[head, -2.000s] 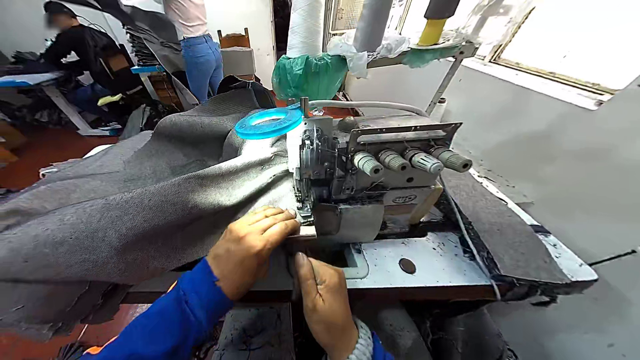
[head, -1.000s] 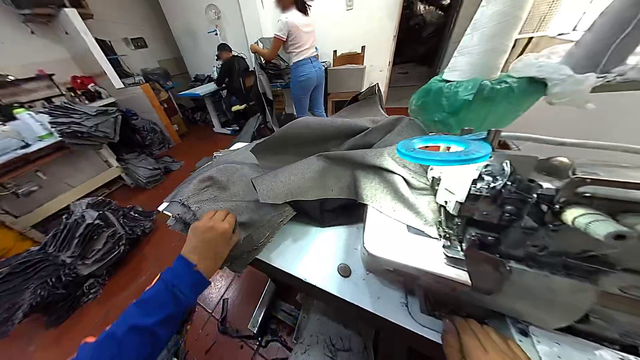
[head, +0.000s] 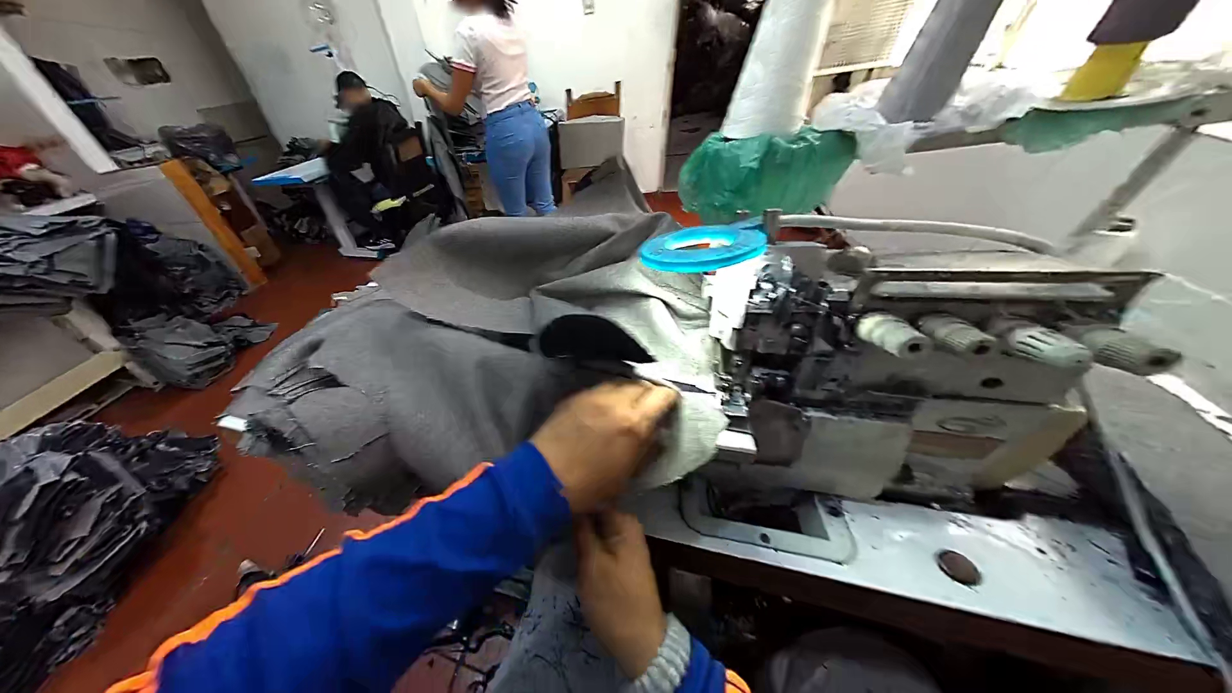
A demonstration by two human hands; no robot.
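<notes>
My left hand (head: 611, 438), in a blue sleeve with orange piping, is closed on the edge of a grey fabric piece (head: 452, 385) just left of the overlock sewing machine's (head: 818, 366) needle area. Right below it, my right hand (head: 621, 577) touches the lower part of the fabric at the table edge; its fingertips are partly hidden under my left hand. The fabric spreads in folds over the table's left part and behind the machine. A blue ring lamp (head: 703, 248) glows above the needle area.
Piles of dark cut fabric (head: 87, 510) lie on the red floor at left. Thread cones (head: 775, 67) with green plastic stand behind the machine. One person (head: 371, 154) sits at a table at the back; another person (head: 505, 106) stands beside. The white worktable (head: 1020, 568) extends right.
My left hand has come from the fabric's far left side back beside the machine, close to my right hand. The view has swung left and then partly back.
</notes>
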